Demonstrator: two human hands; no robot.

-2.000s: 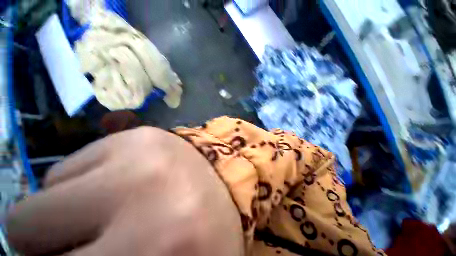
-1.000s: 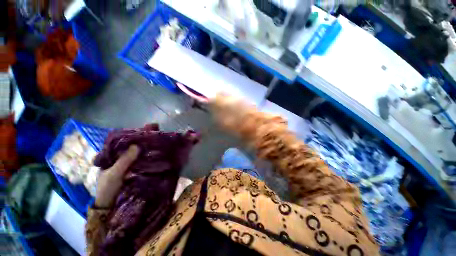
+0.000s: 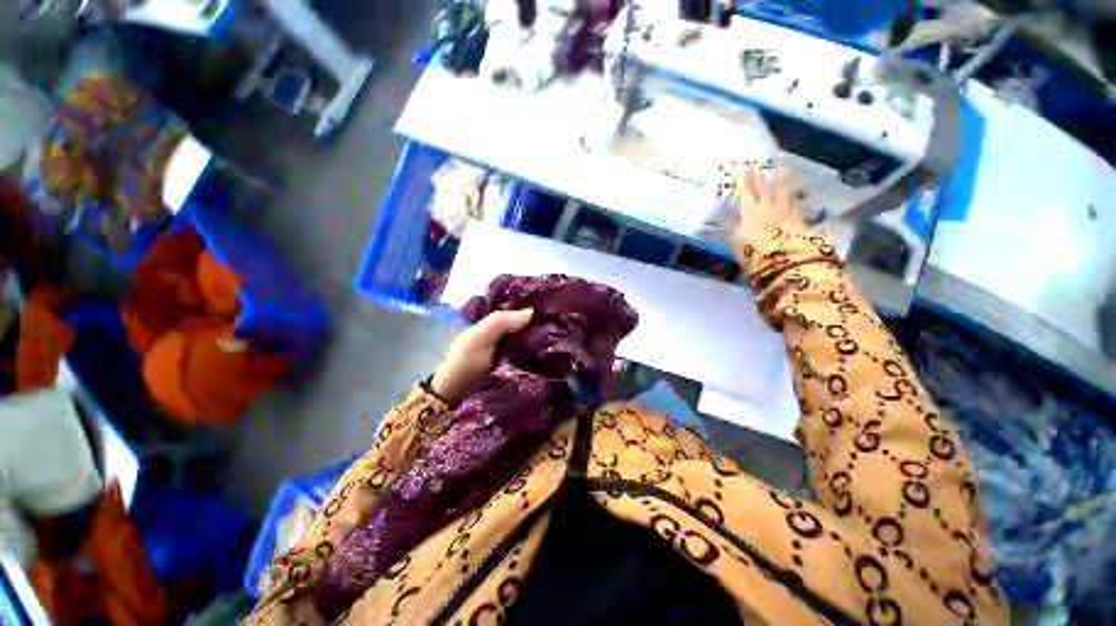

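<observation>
My left hand (image 3: 480, 355) grips a bunched maroon floral fabric piece (image 3: 557, 320) in front of my body; its lower part drapes over my left forearm. My right hand (image 3: 766, 202) reaches out to the white sewing machine table (image 3: 526, 143), at a small dotted card (image 3: 742, 181) beside the machine. The fingers look extended, but the hand is blurred, and whether it holds the card cannot be told. The white sewing machine (image 3: 783, 80) stands on the table beyond my right hand.
A blue crate (image 3: 389, 245) holding pale cloth stands under the table's left end. A white board (image 3: 636, 312) lies in front of the table. Orange fabric (image 3: 196, 355) fills crates at the left. Blue-and-white fabric (image 3: 1052, 514) lies at the lower right.
The view has swung to the sewing machine. My right hand has moved from above the white board to the tabletop. The pink-white loop near it no longer shows. My left hand keeps the maroon fabric.
</observation>
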